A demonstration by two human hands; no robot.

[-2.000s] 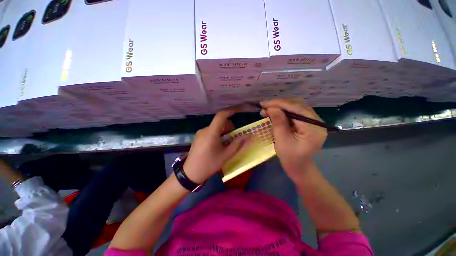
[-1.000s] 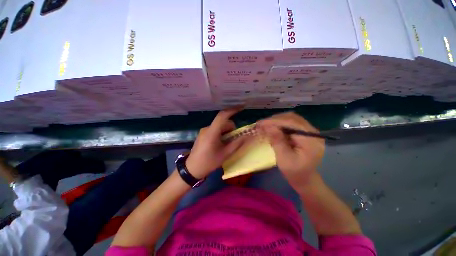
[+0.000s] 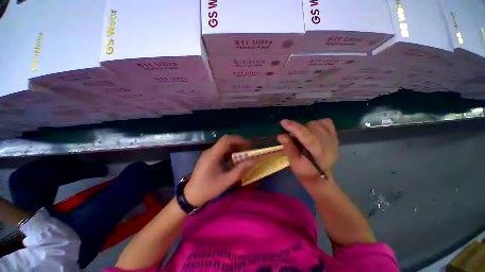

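My left hand (image 3: 215,167) holds the left end of a small yellow sticker sheet (image 3: 266,167) above my lap. The sheet looks folded or curled along its upper edge, with a row of small dark marks. My right hand (image 3: 314,151) is at the sheet's right end and holds a thin dark pointed tool (image 3: 314,161), tweezers or a pen. Its rear end points down to the right over my wrist. My right fingers hide the sheet's right end.
White retail boxes (image 3: 255,18) marked "GS Wear" stand stacked on the green bench, whose shiny edge (image 3: 175,139) runs across. At lower left are a person's white sleeve (image 3: 48,244) and a red stool (image 3: 127,228). A brown carton (image 3: 470,257) is at lower right.
The tool has swung from nearly level to pointing down to the right. The sheet's upper edge now looks folded. My left hand has lowered slightly. The view has shifted, showing more of the box ends.
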